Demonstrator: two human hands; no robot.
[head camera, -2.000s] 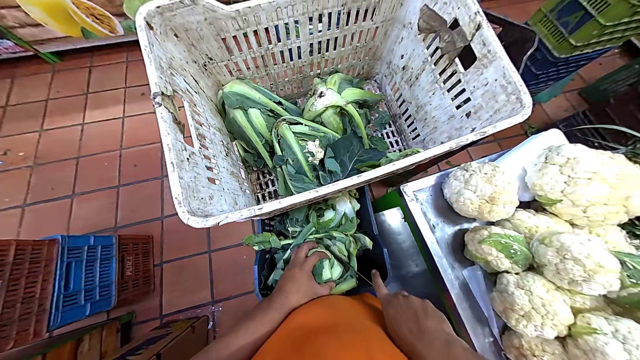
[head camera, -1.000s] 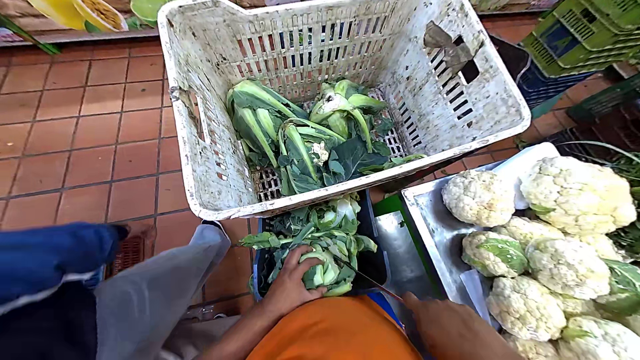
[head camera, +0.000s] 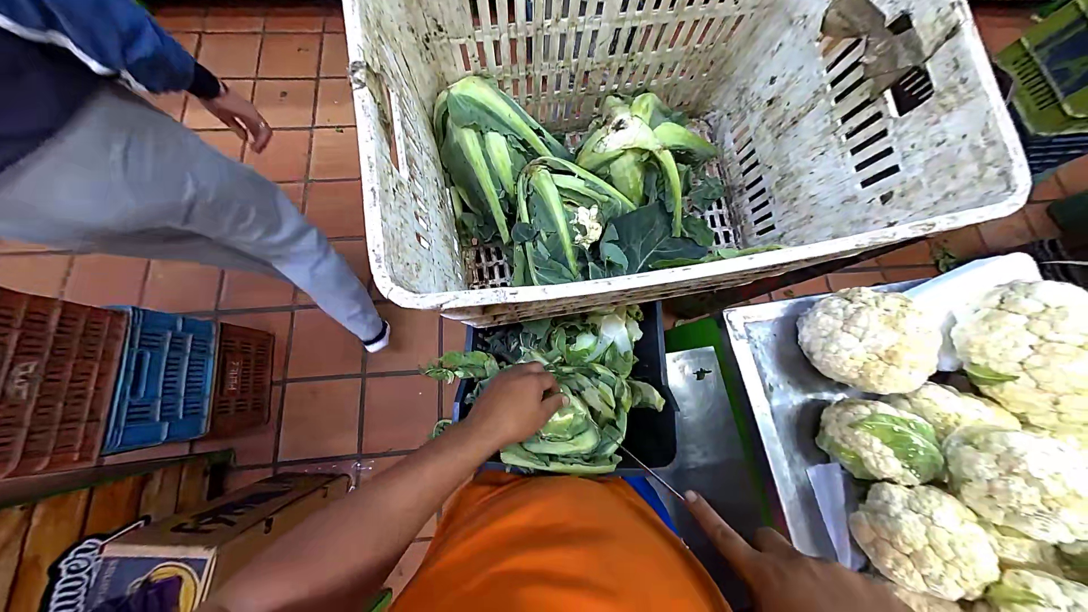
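My left hand (head camera: 520, 401) rests with bent fingers on cauliflower leaves (head camera: 574, 425) over a dark plastic crate (head camera: 659, 429); how firmly it grips them is unclear. My right hand (head camera: 778, 565), low on the right, holds a knife (head camera: 650, 472) with a thin blade. Its index finger lies along the knife, and the tip touches or nearly touches the leaves. The handle is hidden in the hand. Above the dark crate stands a dirty white plastic crate (head camera: 595, 293), with several leafy cauliflowers (head camera: 552, 187) inside. Trimmed cauliflower heads (head camera: 867, 340) are piled in a metal tray (head camera: 769, 382) to the right.
A person in grey trousers (head camera: 187, 195) walks on the tiled floor at the left. Blue (head camera: 161, 378) and reddish-brown crates (head camera: 55, 382) stand below, with a cardboard box (head camera: 246, 527) nearer. Green crates (head camera: 1050, 76) are stacked at the far right. A metal surface (head camera: 705, 425) lies beside the dark crate.
The passing person, absent two seconds ago and at the lower left one second ago, is now farther up on the left. My left hand stays at the leaves. The view has shifted somewhat.
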